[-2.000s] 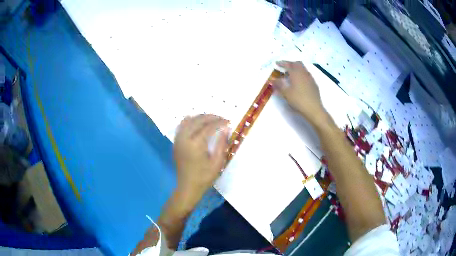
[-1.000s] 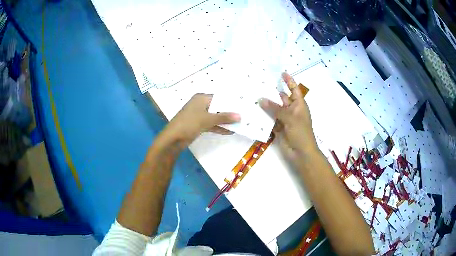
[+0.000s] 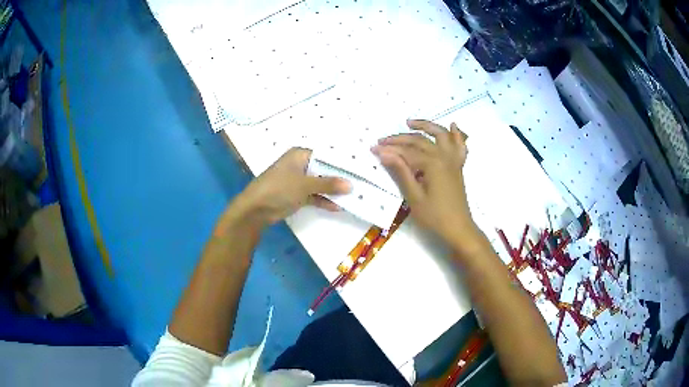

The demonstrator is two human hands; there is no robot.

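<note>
My left hand [image 3: 283, 185] holds a white adhesive strip [image 3: 363, 198] with small dark holes, thumb on top. The strip slants down to the right, its right end over the row of circuits. My right hand [image 3: 427, 170] is raised just right of the strip, fingers bent and partly spread; I cannot tell whether anything thin is between its fingertips. The row of orange flexible circuits [image 3: 361, 253] with red lead wires [image 3: 323, 296] lies on the white board [image 3: 408, 302], its upper part hidden by the strip and my right hand.
White adhesive sheets [image 3: 279, 68] with dark dots lie beyond the board. A heap of finished pieces [image 3: 578, 295] with red wires is at the right. More orange circuits [image 3: 467, 359] lie on the dark green top near the edge. A black plastic bag [image 3: 514, 30] is at the far side. Blue floor at left.
Both hands came together over the circuits' upper part, and my left hand took up white adhesive material. In the last second it became a narrow strip, and my right hand's fingers moved up and left.
</note>
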